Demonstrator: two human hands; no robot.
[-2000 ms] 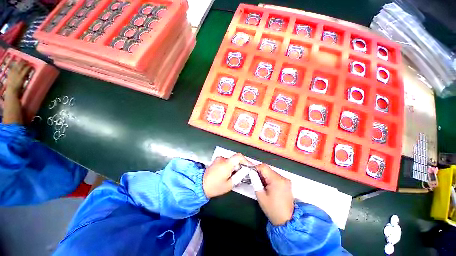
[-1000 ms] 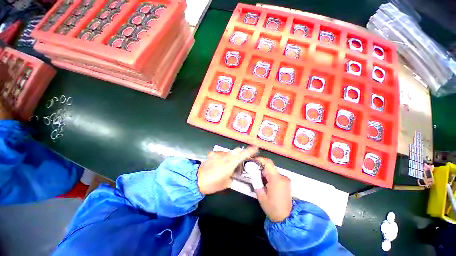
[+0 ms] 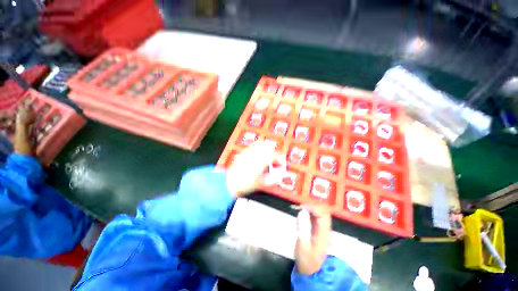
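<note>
The red-orange foam tray (image 3: 341, 142) holds silver-grey ring-shaped parts, one per pocket; one pocket in an upper row is empty. My left hand (image 3: 249, 170) is over the tray's lower left, blurred, with its fingers closed around a pale ring part (image 3: 277, 166). It hides some pockets. My right hand (image 3: 311, 241) is low over the white paper sheet (image 3: 261, 226), just off the tray's front edge. A white oblong shape (image 3: 305, 226), a finger cover or cloth, lies along its thumb side. Whether it grips anything is unclear.
Stacked foam trays (image 3: 153, 108) stand at left, with loose rings (image 3: 82, 170) in front. Another person's hand (image 3: 24, 128) is on a foam tray at far left. A plastic bag (image 3: 429, 102), yellow bin (image 3: 481, 241) and white discs (image 3: 423, 281) are at right.
The view has tilted up. My hands, earlier together on a ring part over the paper, have separated. My left hand has moved forward over the tray; my right stays near the paper.
</note>
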